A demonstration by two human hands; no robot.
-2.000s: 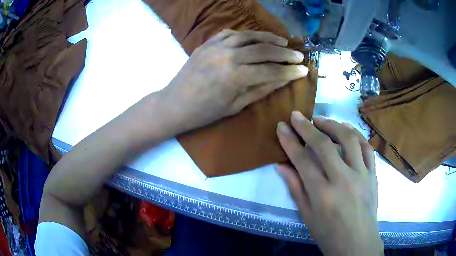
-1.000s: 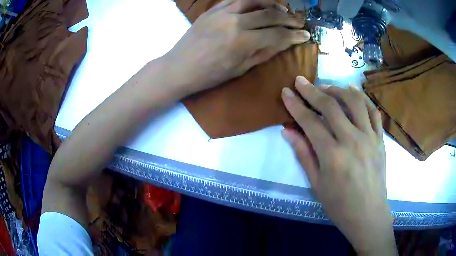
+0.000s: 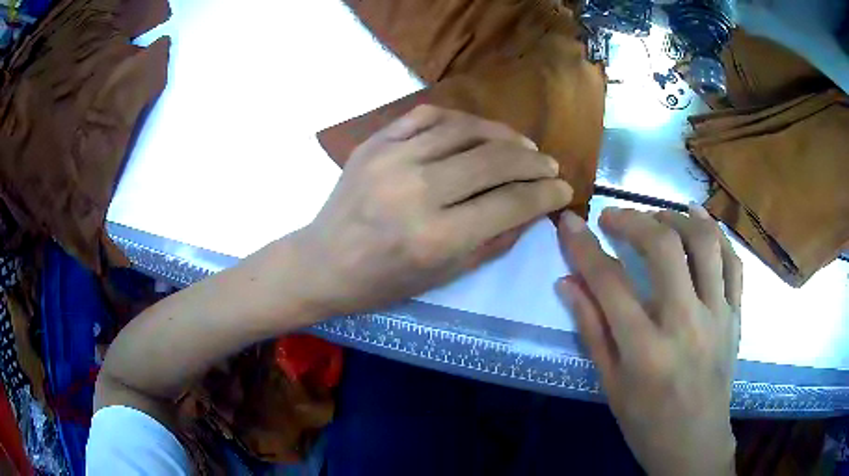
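Note:
A brown fabric panel (image 3: 521,93) lies on the white table, its upper right part at the needle area (image 3: 600,42) of the sewing machine. It is puckered near the top and smooth lower down. My left hand (image 3: 447,186) lies over its lower part and holds it down, fingertips near the lower right corner; the thumb is hidden. My right hand (image 3: 661,307) is to the right, fingers apart. Its index fingertip touches the cloth's corner, and its thumb is visible away from the cloth. The presser foot is not clearly seen.
A stack of cut brown pieces (image 3: 782,177) lies right of the needle plate. A wrinkled brown heap (image 3: 74,121) hangs over the left edge. A measuring strip (image 3: 465,349) edges the table. Below are a red bag (image 3: 310,358), brown cloth and blue material.
The panel has fed upward under the machine. My left hand has moved down towards its lower edge. A dark slot line now shows on the table left of the stack.

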